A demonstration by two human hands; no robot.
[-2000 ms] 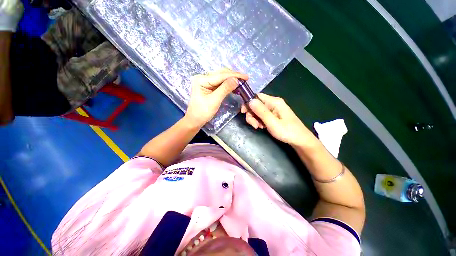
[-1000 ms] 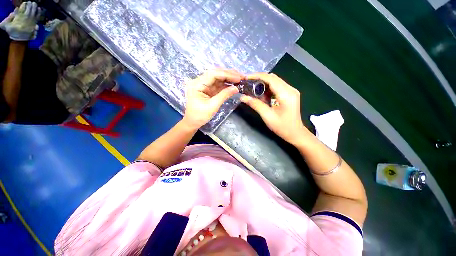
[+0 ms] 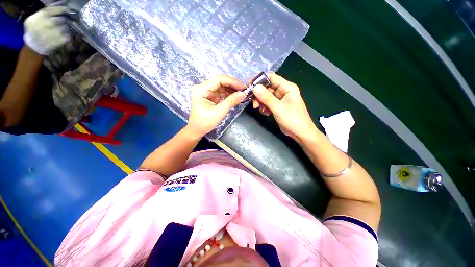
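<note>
A dark, shiny metal cylinder unit [image 3: 259,81] is held between my two hands over the near corner of the film-wrapped tray [image 3: 172,39]. It is tilted, with its upper right end showing. My left hand [image 3: 211,104] is bare and pinches the lower left end between thumb and fingers. My right hand [image 3: 284,107] is bare and grips the upper right part, with the thumb along its side. Fingers hide part of the unit.
A white glove [image 3: 338,129] lies right of my right forearm. A drink bottle [image 3: 414,178] lies farther right, by the belt's pale strip [image 3: 364,94]. At the left are another person's gloved hand [image 3: 48,30] and a red stool [image 3: 117,112].
The cylinder unit has changed its angle in my hands; its round end no longer faces me as it did a second ago. The other person's gloved hand has moved right, towards the tray.
</note>
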